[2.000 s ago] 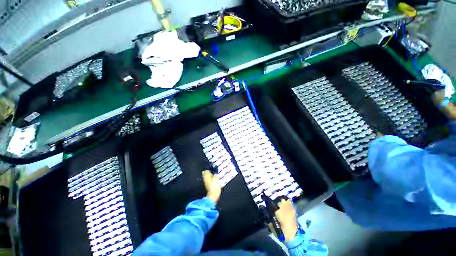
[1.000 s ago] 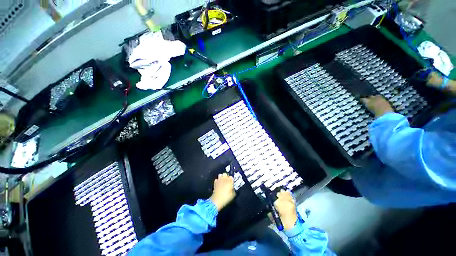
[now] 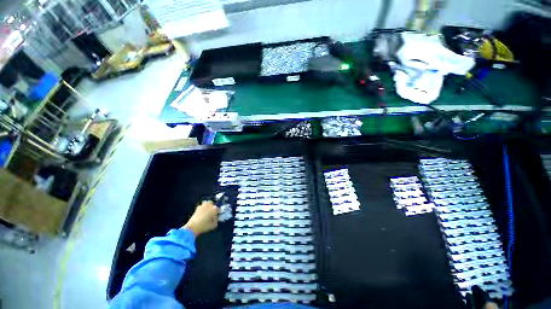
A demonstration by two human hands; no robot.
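Note:
Small silver metal parts lie in close ladder-like rows in the left black tray [image 3: 139,205]; the rows [image 3: 275,229] fill its right half. My left hand [image 3: 204,218] is over this tray, left of the rows, with a few silver parts [image 3: 225,210] at its fingertips. More parts [image 3: 465,223] lie in rows in the middle black tray [image 3: 386,259], with two short groups [image 3: 342,192] beside them. My right hand [image 3: 488,305] is mostly cut off by the bottom edge, at a black tool [image 3: 478,296] by the lower rows.
A blue coiled hose [image 3: 509,199] runs down the right. Behind the trays is a green bench [image 3: 302,99] with a bin of silver parts [image 3: 290,58] and a white crumpled cloth [image 3: 423,60]. Carts and boxes [image 3: 36,199] stand at the left past a yellow floor line.
The view has swung left. My left hand has moved from the middle tray to the left tray. The short group beside the long rows in the middle tray has fewer parts. My right hand is now mostly out of frame.

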